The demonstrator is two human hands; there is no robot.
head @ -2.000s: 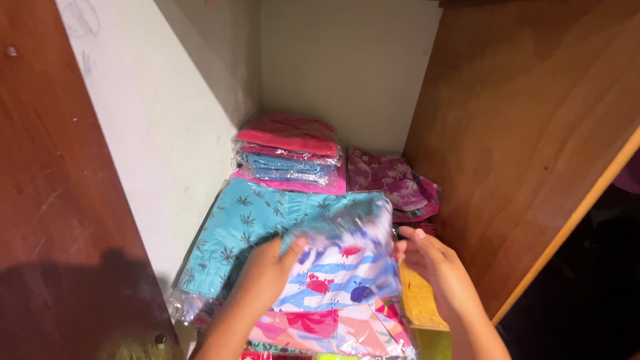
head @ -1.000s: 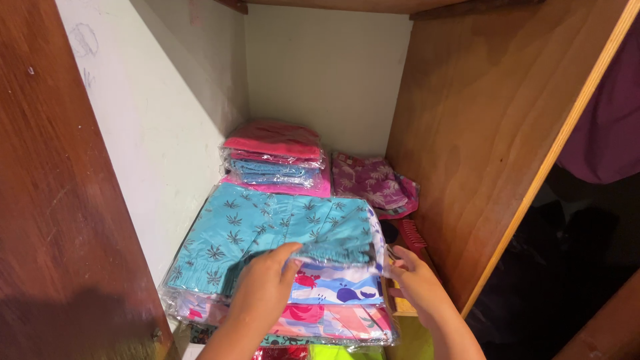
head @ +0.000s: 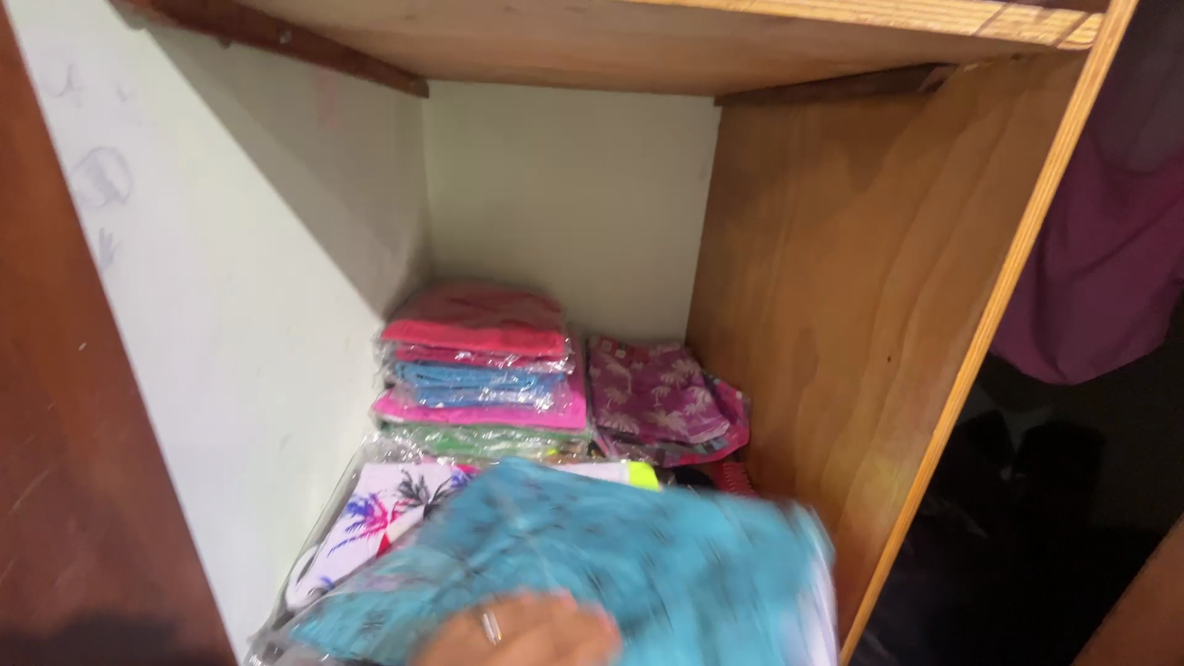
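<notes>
A blue garment with dark palm-tree prints (head: 629, 555), in clear plastic, is tilted up at the bottom of the view and blurred by motion. My left hand (head: 523, 634), with a ring on one finger, lies against its near side; the fingertips are blurred and the grip is partly out of frame. My right hand is not in view. Behind and left of the blue garment shows a white garment with coloured palm trees (head: 379, 518), also in plastic.
At the back stands a stack of bagged pink and blue clothes (head: 476, 356). Beside it lies a purple palm-print garment (head: 657, 393). A white wall (head: 268, 305) bounds the left, a wooden panel (head: 860, 305) the right, and a wooden shelf (head: 647, 46) is overhead. Purple cloth (head: 1091, 268) hangs outside.
The blue garment, lying flat on the pile before, has been lifted and tilted, uncovering the white palm-print garment. My right hand has left the view. The view has tipped upward.
</notes>
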